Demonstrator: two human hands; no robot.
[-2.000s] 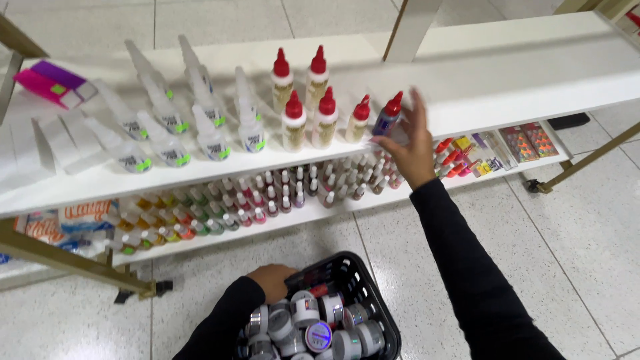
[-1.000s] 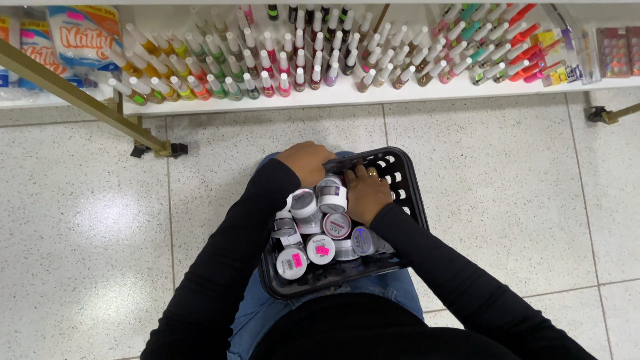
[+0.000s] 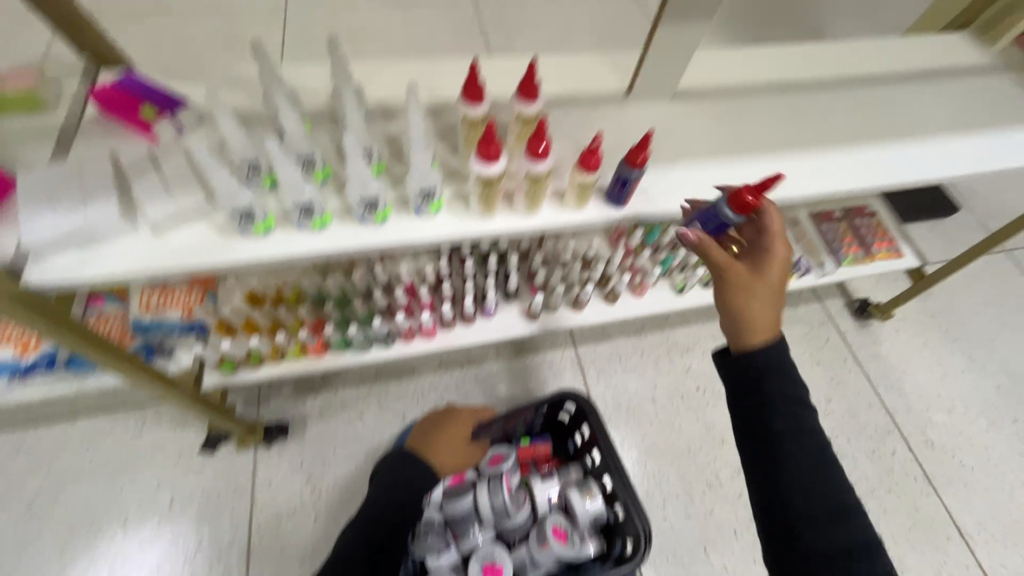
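Raised at the shelf's front edge, my right hand (image 3: 748, 264) grips a small blue bottle with a red pointed cap (image 3: 724, 212). A similar blue bottle (image 3: 627, 172) stands on the white upper shelf (image 3: 768, 148), left of that hand. Beside it are several clear bottles with red nozzle caps (image 3: 490, 172). My left hand (image 3: 452, 438) holds the upper left rim of a black plastic basket (image 3: 632, 512); its fingertips are partly hidden. Inside lie many small round jars (image 3: 502, 504), some with pink stickers, and something red (image 3: 538, 452) near the top.
White long-nozzled bottles (image 3: 372, 180) stand on the upper shelf's left part. Rows of nail polish bottles (image 3: 424, 300) fill the lower shelf, with colourful plastic packs (image 3: 172, 308) at its left. Brass-coloured legs on casters (image 3: 136, 380) support the shelving above the tiled floor (image 3: 336, 432).
One second ago both hands were at the basket; now my right hand is up by the upper shelf, holding a blue bottle. The view has swung up to the shelves.
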